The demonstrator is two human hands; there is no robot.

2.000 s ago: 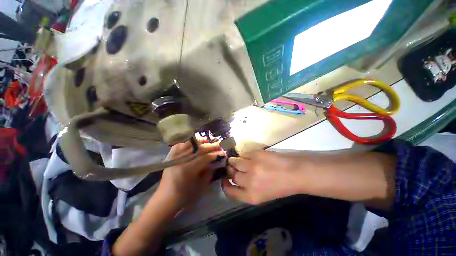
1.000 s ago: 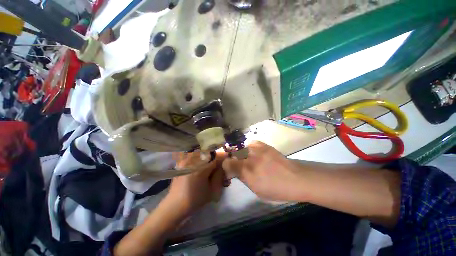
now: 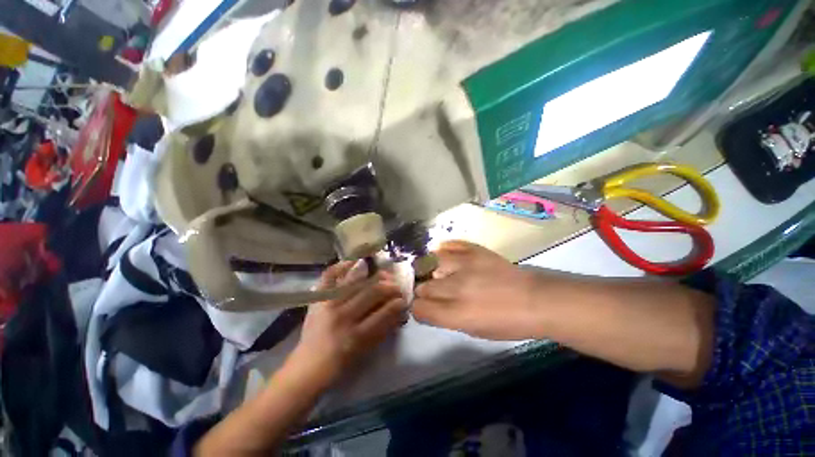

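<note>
The cream sewing machine head fills the upper middle. My left hand is just below the needle area, partly behind the curved cream guard, with its fingers bent and fingertips beside the presser foot. My right hand is just right of it, its fingers curled and fingertips close to the presser foot. A small pale bit of cloth shows between the fingertips of both hands. The grip of each hand is mostly hidden by the fingers and too blurred to tell.
Shears with red and yellow handles lie right of the needle, beside pink and blue snips. A dark case lies far right. Black and white cloth heaps at left. The green control panel sits above the bed.
The dark piece seen between the fingertips two seconds ago no longer shows. Since one second ago my left fingers have spread flatter beside the foot. The whole view has shifted slightly.
</note>
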